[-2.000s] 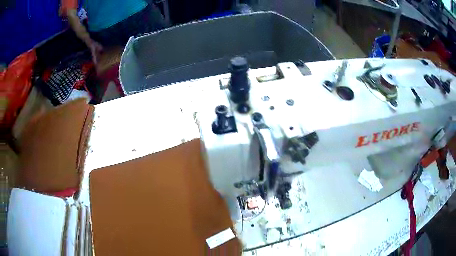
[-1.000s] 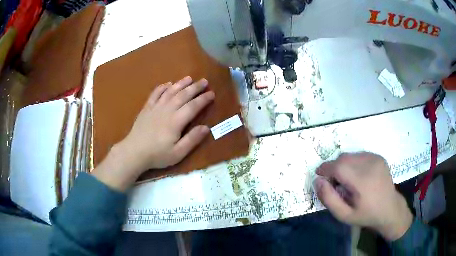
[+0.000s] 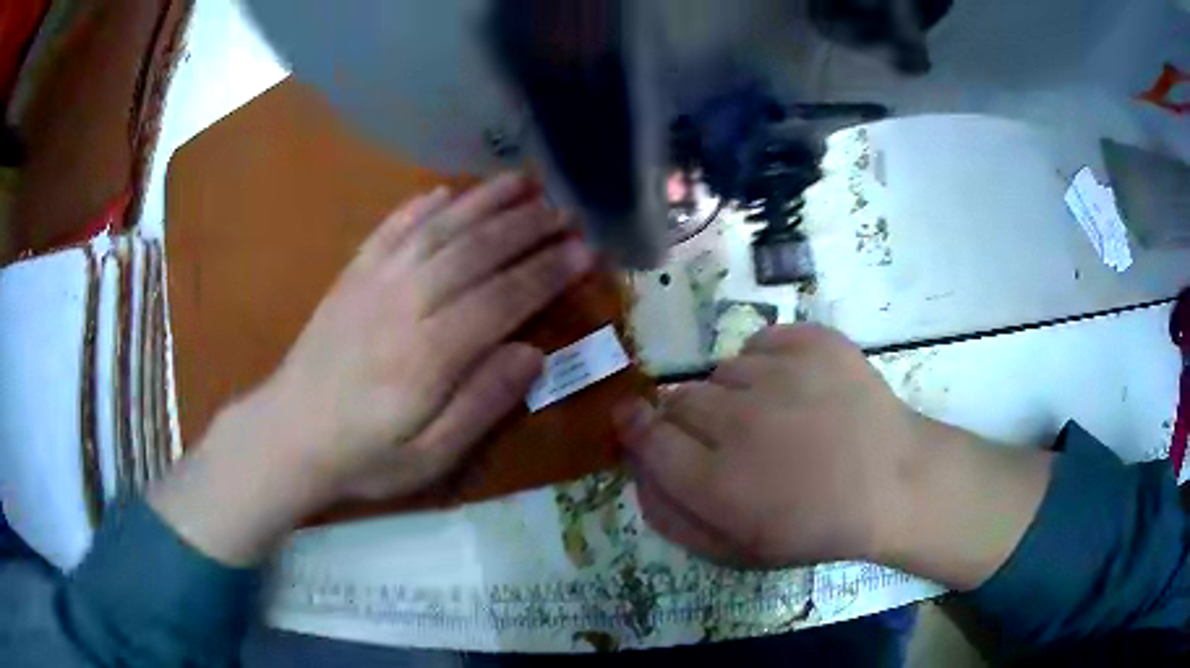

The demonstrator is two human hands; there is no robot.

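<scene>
A brown leather panel [image 3: 274, 235] lies brown side up on the machine bed, its right edge by the presser foot area. A white label [image 3: 578, 368] with faint print lies near its right corner. My left hand [image 3: 405, 352] lies flat on the panel, fingers a little spread, thumb beside the label. My right hand [image 3: 770, 450] is at the panel's lower right corner, fingers curled, thumb and fingertips at the edge; its grip is partly hidden. The presser foot and needle [image 3: 711, 170] are blurred and partly hidden behind the shiny guard [image 3: 594, 144].
White-backed panels [image 3: 52, 352] are stacked at left, with brown panels [image 3: 85, 118] behind them. A white paper scrap [image 3: 1099, 219] lies on the bed at right. A printed ruler [image 3: 431, 600] runs along the front edge. A red cord [image 3: 1181, 392] hangs at the right rim.
The view has come closer to the work. My right hand has moved left from the bare tabletop to the panel's corner. My left hand remains on the panel.
</scene>
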